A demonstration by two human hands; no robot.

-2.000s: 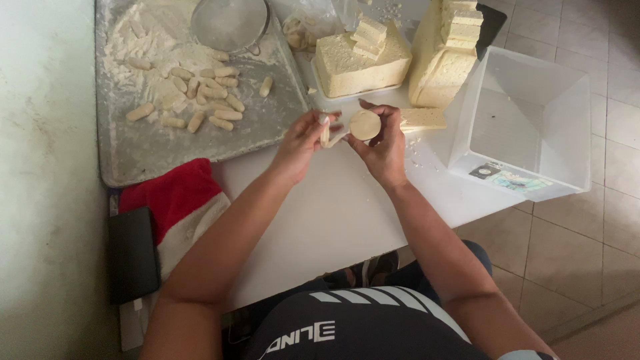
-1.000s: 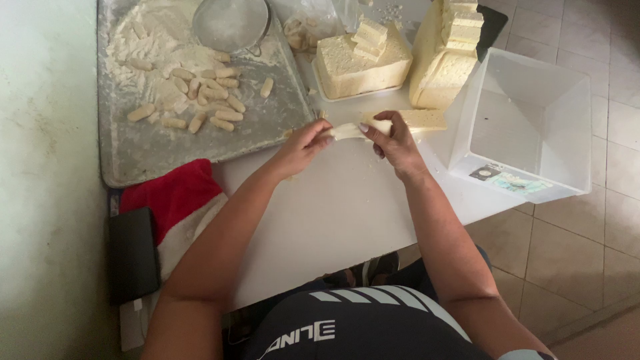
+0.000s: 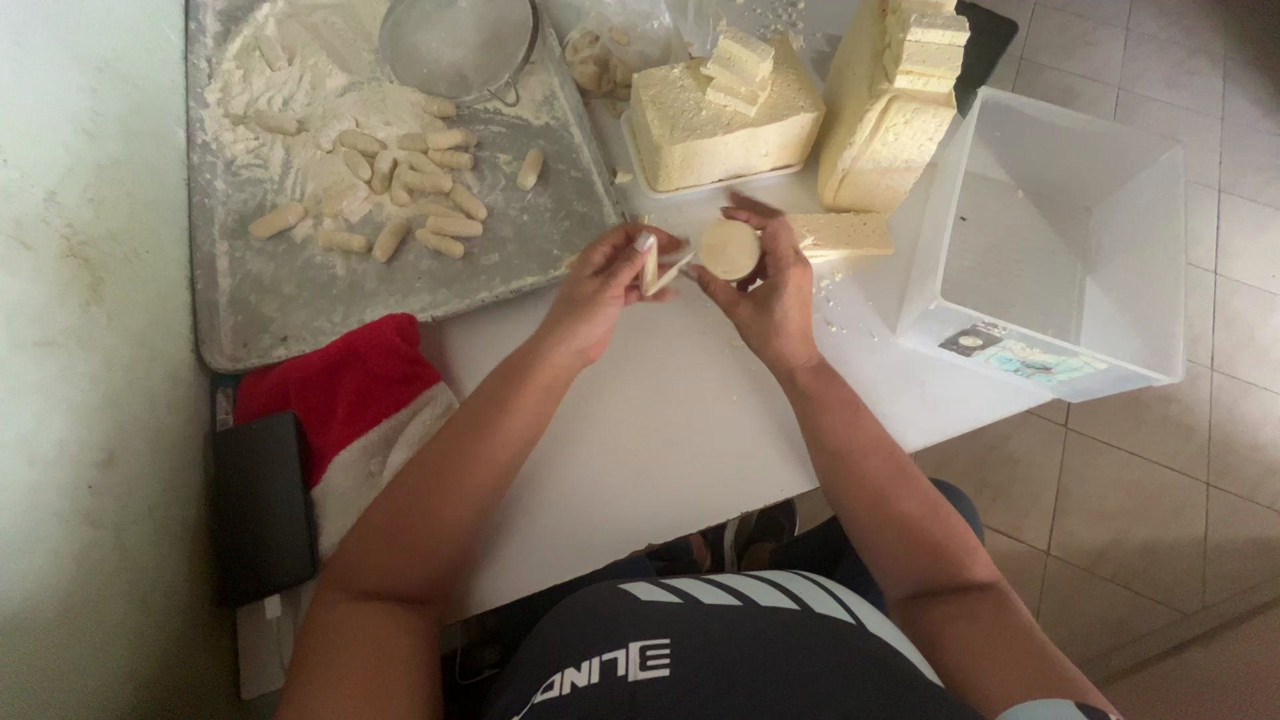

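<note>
My right hand holds a pale round roll of dough, its flat end turned up. From it a thin dough strip runs to my left hand, whose fingers pinch the strip's folded end. Both hands are above the white table. Behind my right hand lies a flat cheese slab. Beyond the hands stands a cheese block on a white tray, with small cut pieces on top. Several floured dough-wrapped sticks lie on the metal baking tray at the left.
A sieve rests on the floury tray. A plastic bag and a second tall cheese block stand at the back. A clear plastic bin is at the right. A red and white cloth and a black device lie at the left.
One second ago the dough was stretched between my hands with the roll sideways. Now the roll's round end faces up and the strip is folded at my left fingers.
</note>
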